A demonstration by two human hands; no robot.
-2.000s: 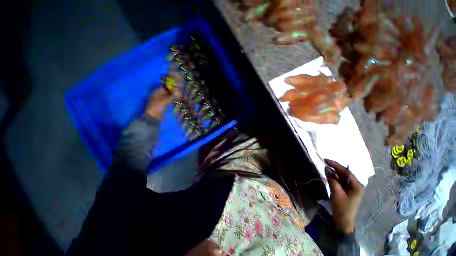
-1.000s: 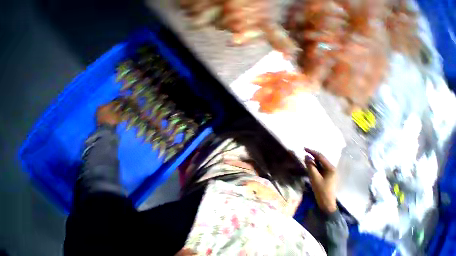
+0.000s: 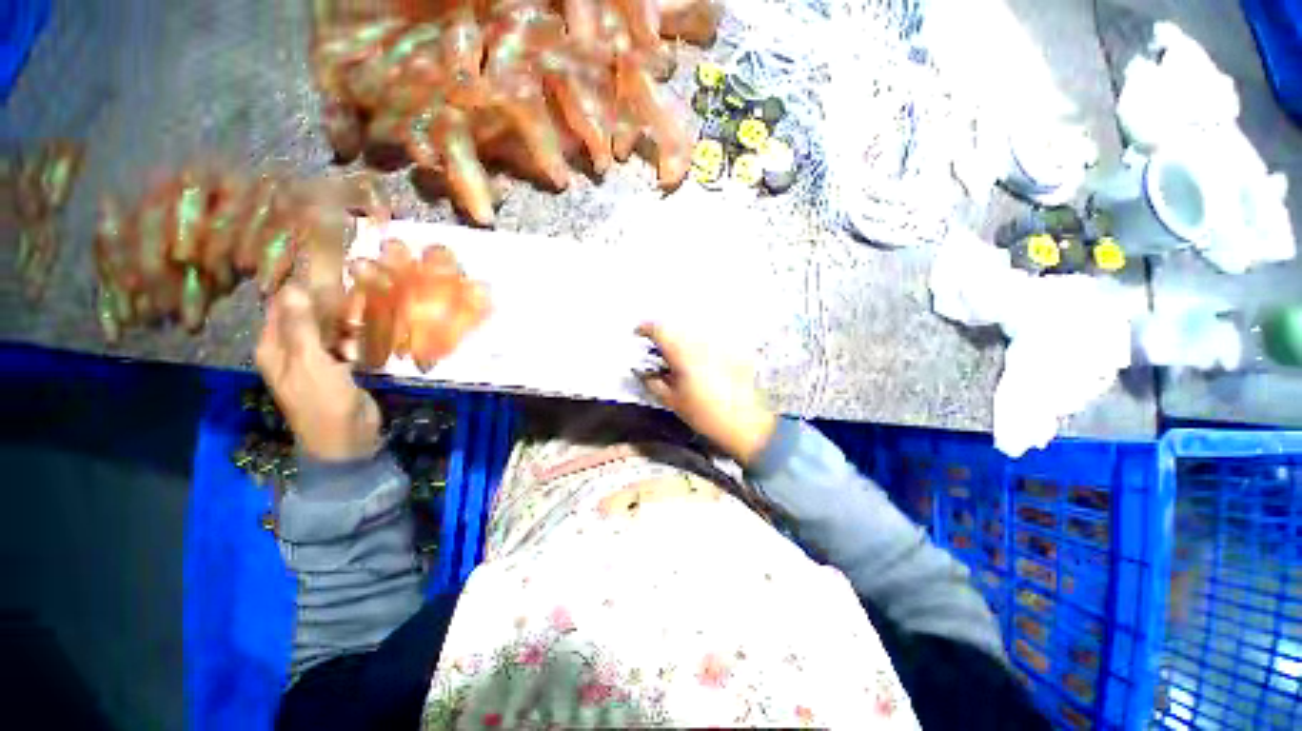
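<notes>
My left hand (image 3: 317, 374) is over the bench edge, its blurred fingers at the left side of a small pile of orange-brown soft pieces (image 3: 429, 303). I cannot tell if it holds a piece. The pile lies on the left end of a white sheet (image 3: 564, 321). My right hand (image 3: 710, 389) rests at the sheet's front edge, fingers curled around a small dark tool (image 3: 654, 374), mostly hidden.
A large heap of orange-brown pieces (image 3: 500, 93) lies behind the sheet, a bunch (image 3: 193, 243) at left. Yellow discs (image 3: 750, 133), pale cord (image 3: 885, 143) and white cloths (image 3: 1064, 357) lie right. Blue crates (image 3: 1114, 571) stand below the bench.
My left hand has come out of the left blue crate up to the small pile. The view has turned from the crate to the bench. My right hand stays at the sheet's front edge.
</notes>
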